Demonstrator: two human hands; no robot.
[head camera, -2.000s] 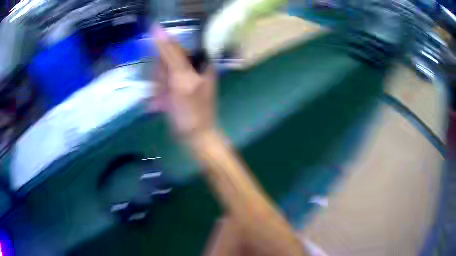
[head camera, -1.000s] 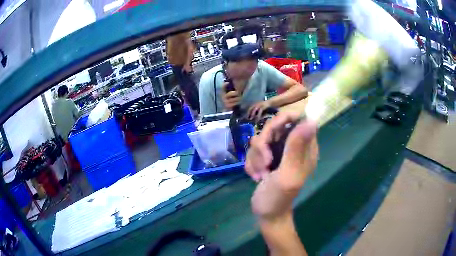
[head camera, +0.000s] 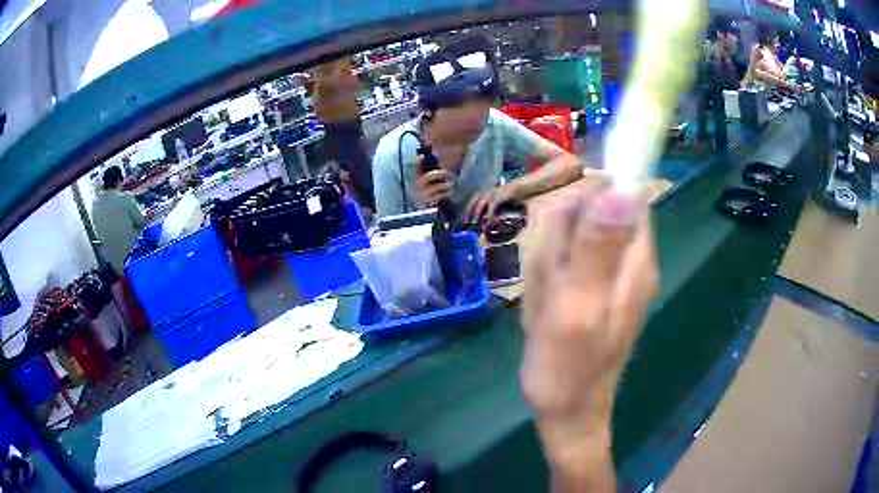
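Observation:
My right hand (head camera: 590, 289) is raised upright right of centre, blurred. It is closed round the lower end of a tool with a white and pale yellow upper part (head camera: 655, 87), which runs up out of the top edge. The handle is hidden in the fist. My left hand is not in view. Black headphones (head camera: 412, 474) lie on the dark green belt (head camera: 463, 404) at the bottom, cut off by the frame edge.
Across the belt are a blue tray (head camera: 424, 323) with clear bags, a ragged white sheet (head camera: 241, 385) and a seated person (head camera: 463, 144) handling dark pieces. More headphones (head camera: 747, 203) lie on the belt at right. A blue-green beam (head camera: 193, 82) crosses above.
My right hand has moved a little right and turned, with the tool now more upright. The view has lifted and steadied since the blurred earliest frame. The headphones at right show more clearly.

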